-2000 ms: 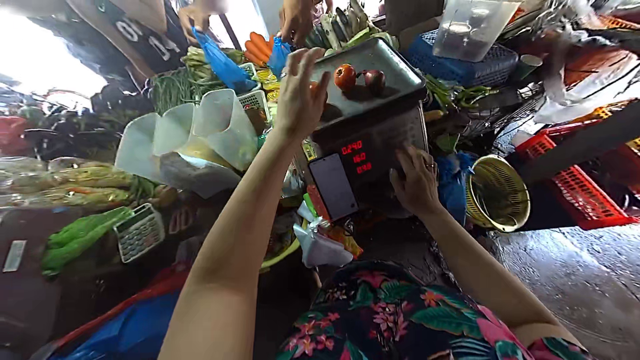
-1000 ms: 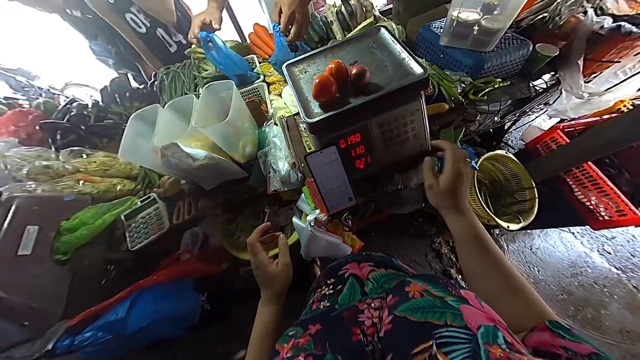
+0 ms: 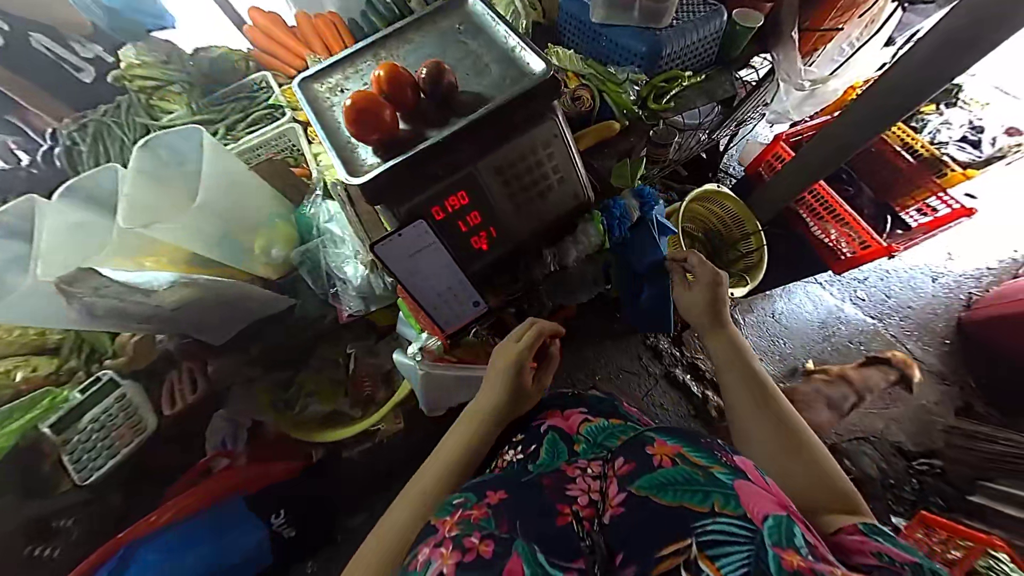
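Three tomatoes [image 3: 395, 87] rest on the metal tray [image 3: 488, 48] of a digital scale [image 3: 512, 184], whose red digits are lit. A smartphone [image 3: 430, 276] leans against the scale's lower left corner. My right hand [image 3: 698, 288] pinches the edge of a blue plastic bag [image 3: 646, 276], which hangs right of the scale beside a yellow basket [image 3: 724, 232]. My left hand [image 3: 524, 364] is below the scale, near a white plastic container [image 3: 440, 380]; its fingers are curled, and whether they hold anything is unclear.
Carrots [image 3: 288, 40], green beans [image 3: 184, 120] and translucent containers [image 3: 188, 192] stand at the left. A calculator [image 3: 100, 428] lies lower left. Red crates [image 3: 848, 240] sit behind a slanting pole [image 3: 864, 104] at the right. A brown dog [image 3: 852, 392] is on the wet floor.
My left hand was over the tray two seconds ago and is now below the scale. My right hand has moved from the scale's side to the blue bag. The view is closer to the scale.
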